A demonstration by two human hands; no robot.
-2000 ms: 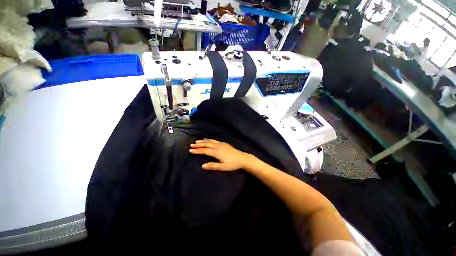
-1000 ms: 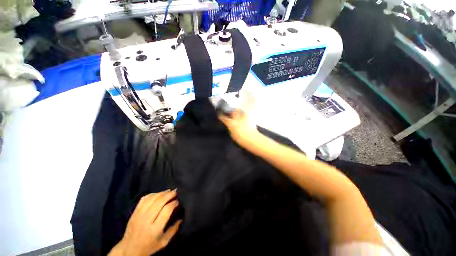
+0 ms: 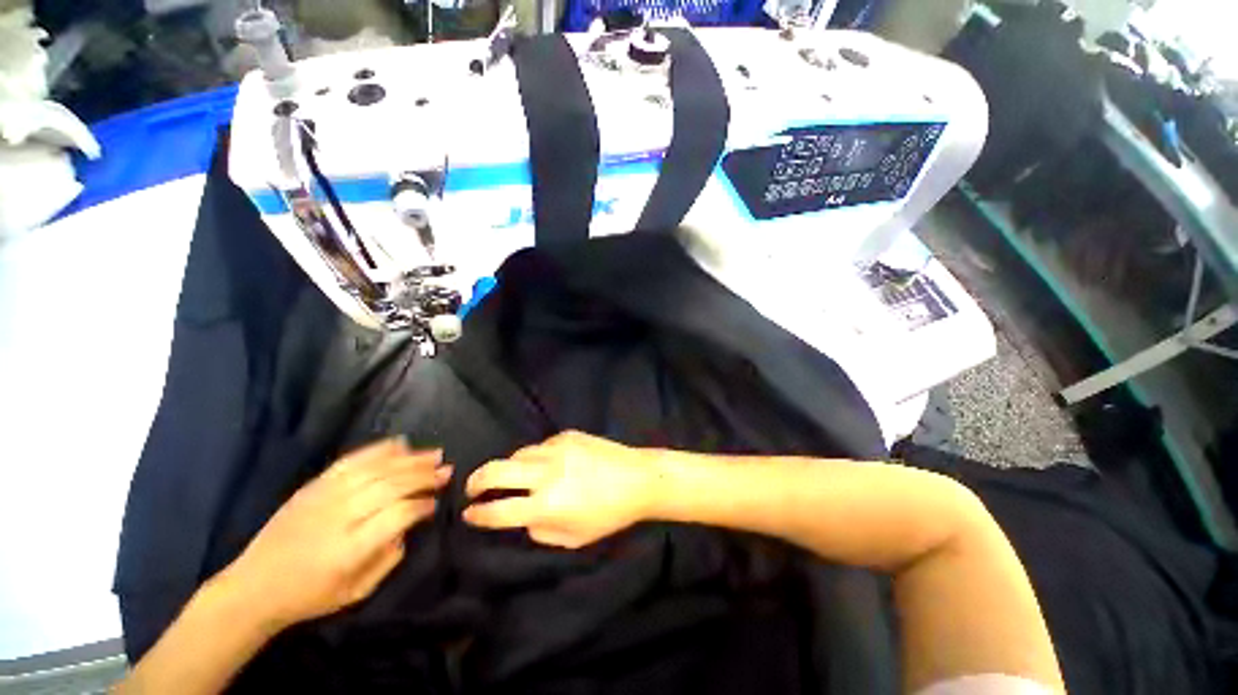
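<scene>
A large black garment piece (image 3: pixel 570 353) covers the machine bed and hangs toward me. The white sewing machine (image 3: pixel 760 122) stands behind it, and the cloth lies under the presser foot (image 3: pixel 429 342). My left hand (image 3: pixel 337 530) rests on the cloth below the foot, its fingertips slightly blurred. My right hand (image 3: pixel 577 489) is beside it with bent fingers pinching the cloth. The fingertips of both hands nearly meet. Two black bands (image 3: pixel 561 136) hang over the machine arm.
A white table surface (image 3: pixel 82 380) lies at the left, with a blue crate (image 3: pixel 163 143) and pale cloth (image 3: pixel 38 136) behind it. More black cloth (image 3: pixel 1086 530) lies at the right. Beyond it stands another table on metal legs (image 3: pixel 1154 346).
My right hand has moved from the machine arm down to the cloth before the foot. My left hand, out of view at first, has come in and moved up. The machine appears closer.
</scene>
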